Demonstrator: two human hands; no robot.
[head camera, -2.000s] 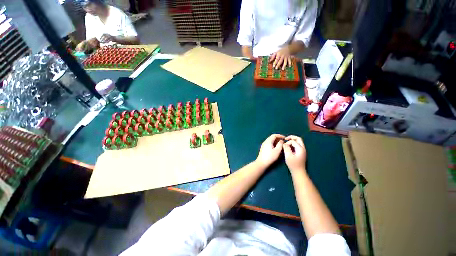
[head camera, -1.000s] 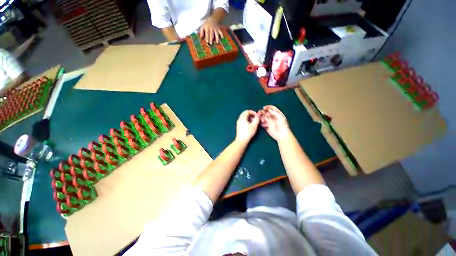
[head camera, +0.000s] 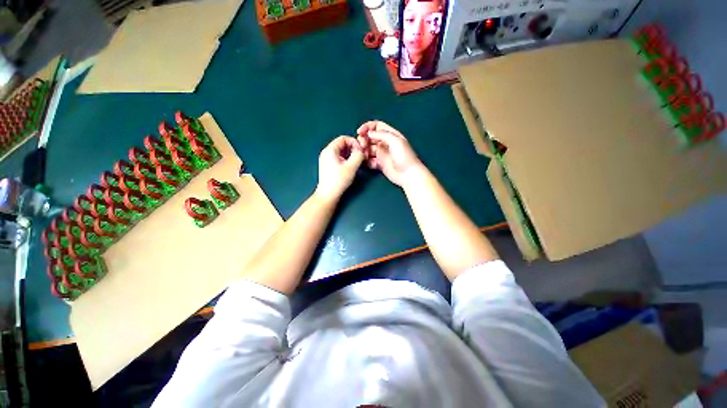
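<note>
My left hand (head camera: 339, 166) and my right hand (head camera: 387, 153) meet above the dark green tabletop (head camera: 303, 96), fingertips together. The fingers are curled; whether something small is between them cannot be seen. To the left, rows of green circuit boards with red lead loops (head camera: 127, 187) stand on a tan cardboard sheet (head camera: 171, 275). Two single boards stand apart from the rows on the same sheet, one at the right (head camera: 223, 192) and one beside it (head camera: 201, 211).
An orange-red fixture (head camera: 303, 22) is cut by the top edge. A smartphone (head camera: 420, 40) stands by a white-grey instrument (head camera: 518, 32). At right, stacked cardboard (head camera: 574, 143) bears more boards (head camera: 677, 88). Another cardboard sheet (head camera: 155, 48) lies at upper left.
The view has turned right and tilted down, so the fixture and phone sit higher and the co-worker at the fixture has left the picture. My hands stay together; the boards on the sheet look unchanged.
</note>
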